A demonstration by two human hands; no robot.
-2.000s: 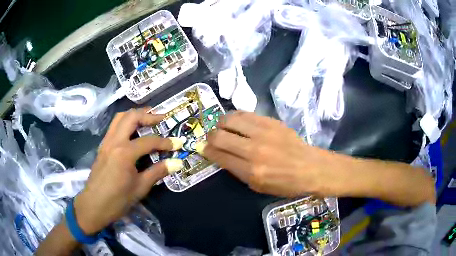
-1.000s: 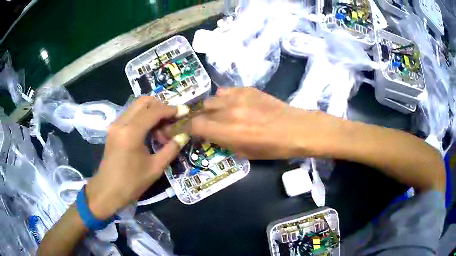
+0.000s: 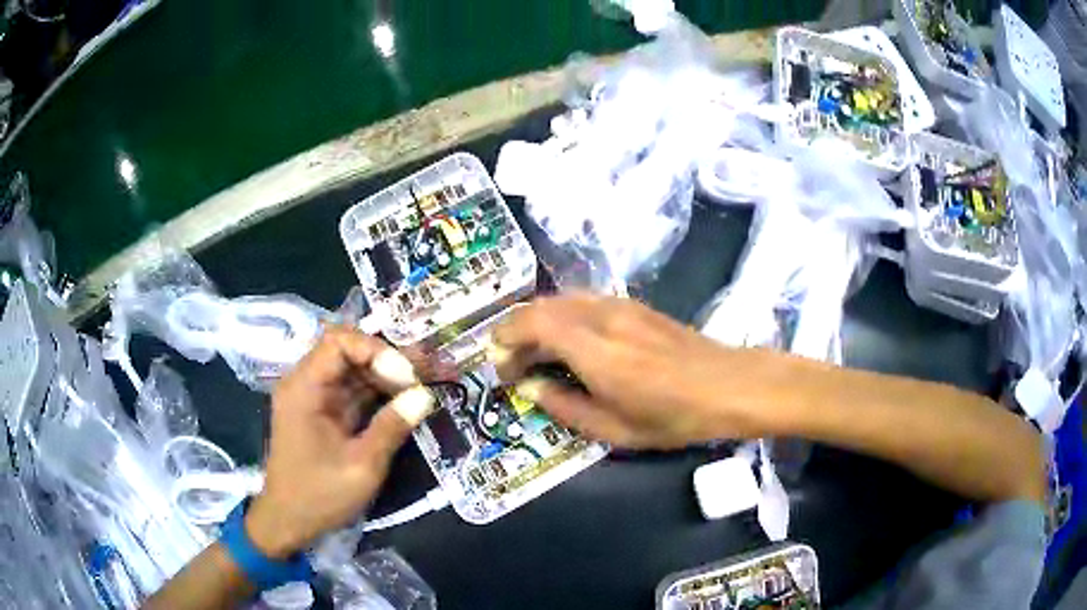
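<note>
An open white socket housing (image 3: 542,480) lies tilted on the dark bench, with a green board, coloured components, a brass strip along its near edge and dark wires inside. My left hand (image 3: 328,435) is at its upper left corner, cot-covered thumb and fingertip close together beside a dark wire; whether they pinch it is unclear. My right hand (image 3: 608,369) reaches over its upper right part, thumb and fingertips bent down at the upper edge. The fingers hide part of that edge, and what they hold is unclear. A white cord (image 3: 411,510) leaves the housing's left side.
Another open housing (image 3: 443,244) lies just beyond. More open housings (image 3: 849,101) stand at the upper right, one (image 3: 741,572) at the bottom edge. Bagged cords (image 3: 238,334) lie left and across the middle. A white plug (image 3: 725,489) lies right. A pale rail (image 3: 358,155) borders the green belt.
The view has shifted, so the bench items sit lower. My hands, earlier inside the housing, then together at a brass strip over its upper edge, are now farther apart. The strip no longer shows between them.
</note>
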